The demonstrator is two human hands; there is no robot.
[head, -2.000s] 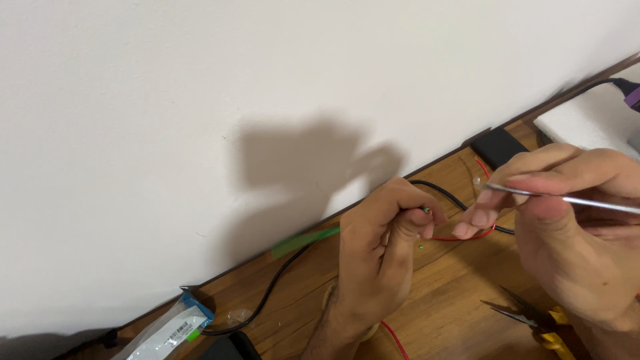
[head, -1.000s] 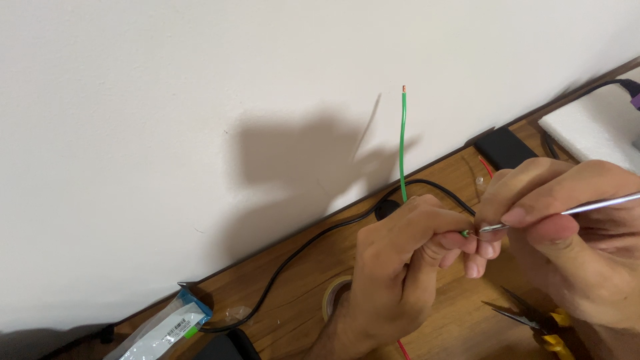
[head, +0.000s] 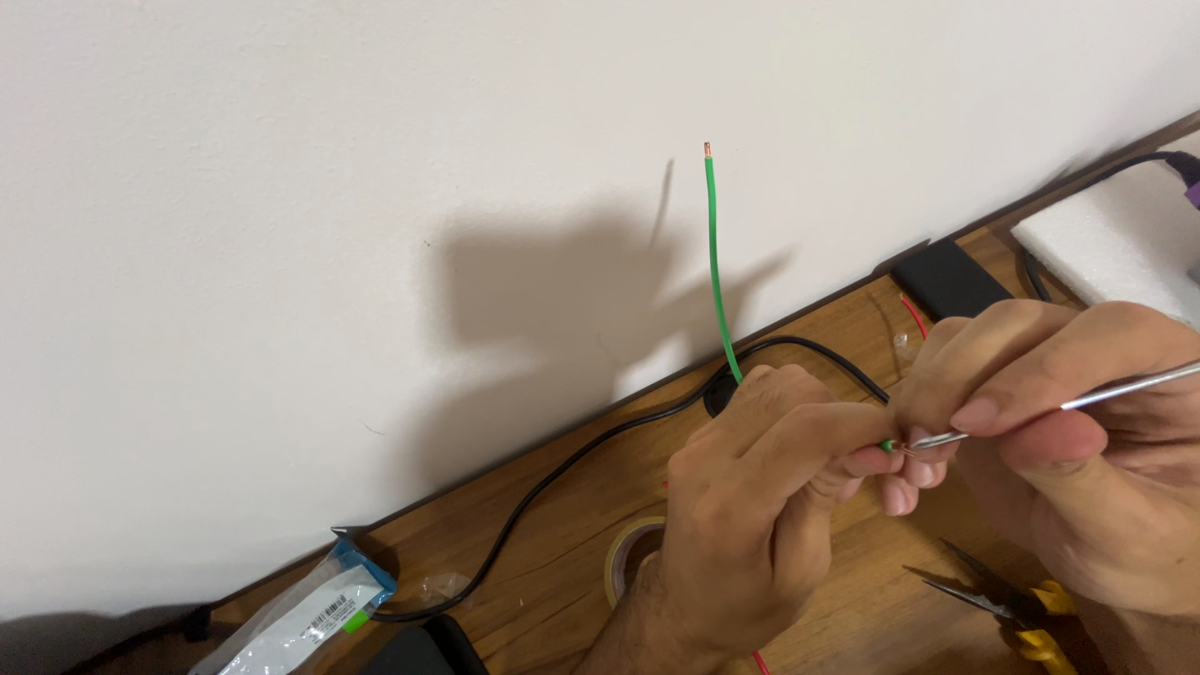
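Note:
My left hand (head: 764, 502) pinches a green insulated wire (head: 716, 253). One end of the wire, with bare copper, stands up above the hand against the wall; the other end shows bare copper strands between my fingertips. My right hand (head: 1059, 422) holds a thin metal rod-like tool (head: 1130, 384), whose tip is at the bare strands, close to my left fingertips. The far end of the tool runs out of view at the right. Whether the tip touches the strands is hard to tell.
Yellow-handled scissors or snips (head: 1008, 605) lie below my right hand. A tape roll (head: 623, 562) is partly behind my left wrist. A black cable (head: 553, 473) crosses the wooden table. Nearby are a plastic packet (head: 309, 609), a black box (head: 947, 277) and white foam (head: 1111, 244) along the wall.
The green wire, low and slanting near the table two seconds ago, now stands upright above my left hand. My hands have come together, with the tool's tip at the wire's lower end.

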